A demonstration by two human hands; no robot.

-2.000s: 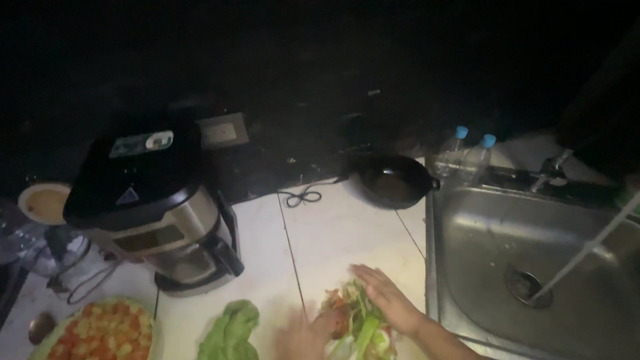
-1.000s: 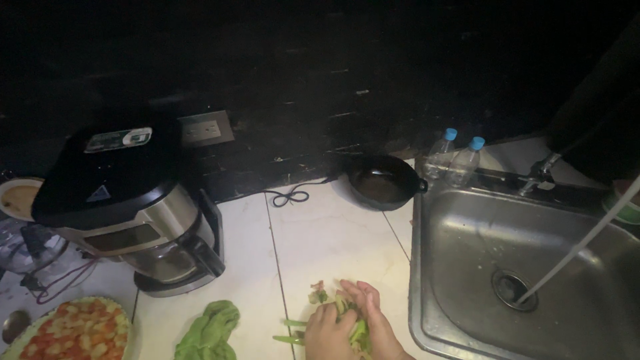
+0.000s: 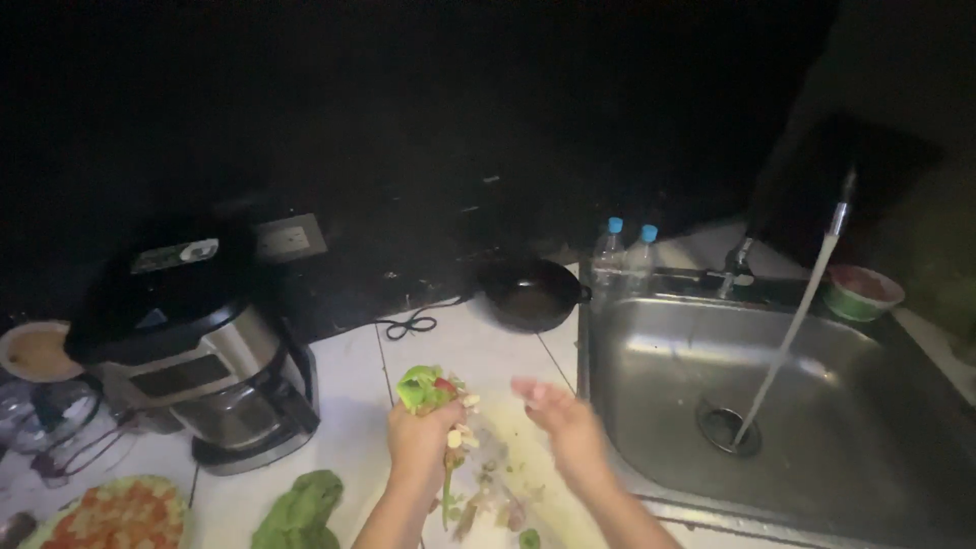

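My left hand [image 3: 427,438] is closed around a bunch of vegetable scraps [image 3: 431,389], with green pepper pieces and a bit of red at the top and a thin green stem hanging below. To its right, my right hand [image 3: 560,427] is raised, fingers apart and slightly blurred, holding nothing. Between and below the hands, more scraps [image 3: 488,503] lie scattered on a pale wet surface that may be a cutting board. A crumpled green cloth or leafy bundle [image 3: 301,511] lies left of my left forearm. Diced orange and pale vegetables [image 3: 126,518] fill a dish at the lower left.
A black and steel coffee maker or air fryer [image 3: 198,366] stands at left. Behind are a black pan [image 3: 530,296], a looped cord [image 3: 412,326] and two blue-capped bottles [image 3: 644,259]. Water runs from a faucet [image 3: 839,217] into the steel sink [image 3: 663,396]; a green bowl [image 3: 862,293] sits beyond.
My hands were together over the scraps; now they are apart. The left has lifted a bunch of them, and the right has moved away with its fingers spread.
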